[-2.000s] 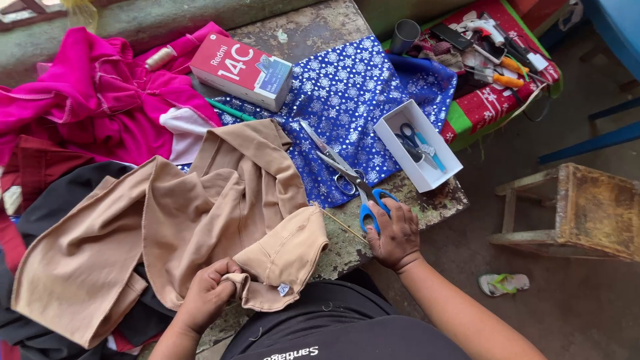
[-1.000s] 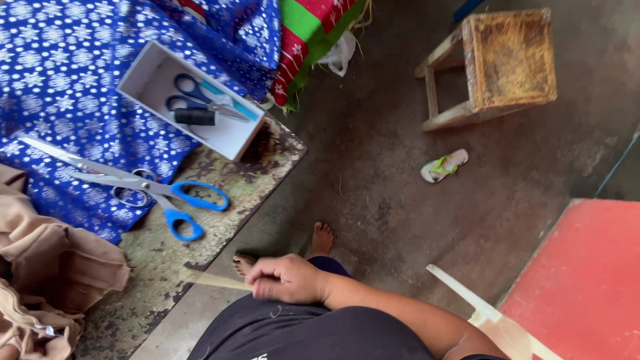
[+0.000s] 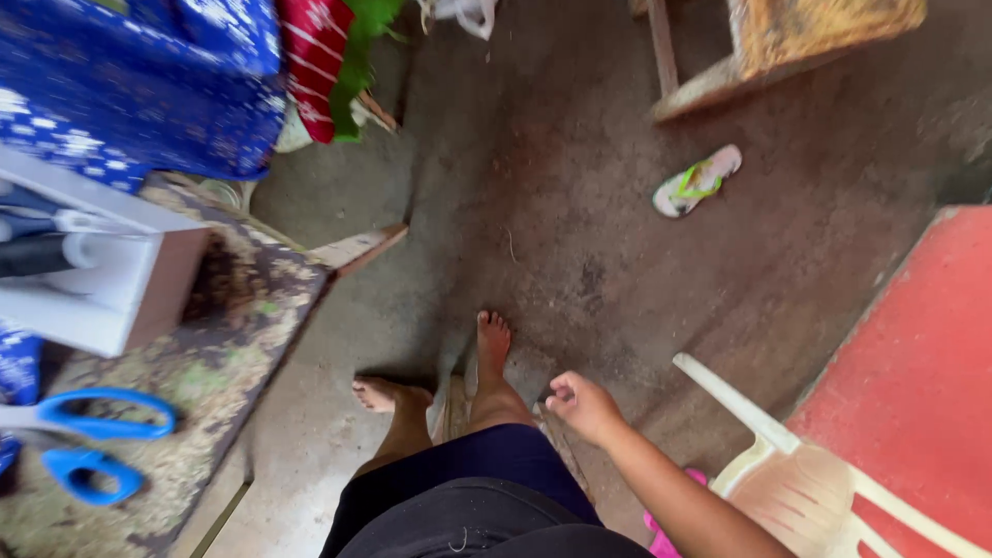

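Observation:
My right hand (image 3: 585, 407) hangs over the floor to the right of my lap, its fingers loosely curled and a little apart, with nothing visible in it. My left hand is out of view. On the worn table at the left lie scissors with blue handles (image 3: 108, 415), their blades cut off by the frame edge. Just above them, a white open box (image 3: 143, 291) holds a dark thread spool (image 3: 39, 254) and dark-blue-handled scissors (image 3: 31, 213). Blue cloth with white snowflakes (image 3: 155, 101) drapes over the table at upper left.
The worn tabletop's edge (image 3: 267, 349) runs beside my left leg. A wooden stool (image 3: 814, 39) stands at upper right, with a flip-flop (image 3: 697, 182) below it. A pale plastic chair (image 3: 798, 488) and a red surface (image 3: 914, 349) are at right. My bare feet (image 3: 494, 341) show below.
The view has swung far to the right and down. My right hand has left the blue-handled scissors, where it was two seconds ago. My left hand, then on the tan cloth, has gone from view.

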